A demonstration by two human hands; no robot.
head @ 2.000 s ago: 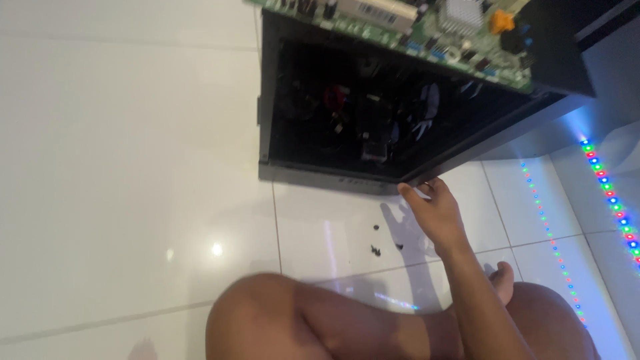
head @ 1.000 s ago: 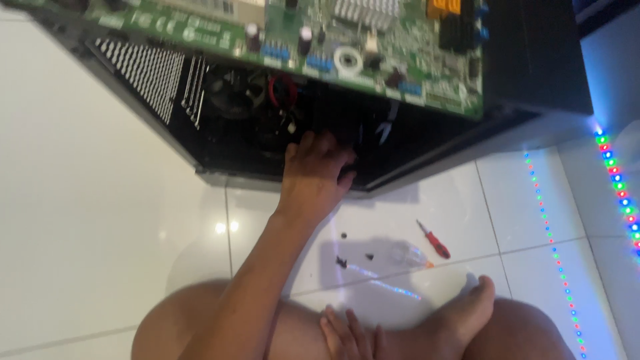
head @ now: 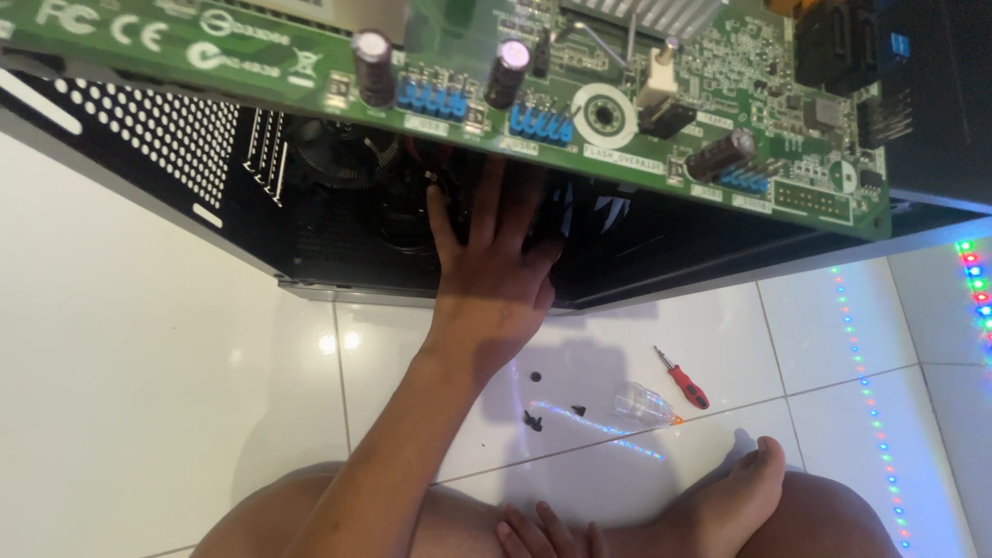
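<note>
My left hand (head: pixel 492 271) reaches back up inside a black computer case (head: pixel 372 291), its fingers spread and pointing into the dark interior. The thumb is on the right, and the fingertips lie in shadow under a green motherboard (head: pixel 457 128). What they touch cannot be made out. The motherboard juts across the top of the case opening, with blue pin headers and capacitors on it. Near the bottom edge, my right hand (head: pixel 546 535) rests by my crossed legs with only its fingers showing and nothing seen in them. A round fan (head: pixel 341 151) shows dimly left of my left hand.
On the white tiled floor lie a red-handled screwdriver (head: pixel 686 386), a clear plastic container with an orange tip (head: pixel 647 405) and several small black screws or fasteners (head: pixel 533 421). My bare foot (head: pixel 744 488) is lower right. An LED strip (head: pixel 975 283) glows at the right edge.
My right hand has left the case's lower edge and come down to my legs. My left hand, absent two seconds ago, has reached into the case, its fingers now more spread. The view is closer to the motherboard.
</note>
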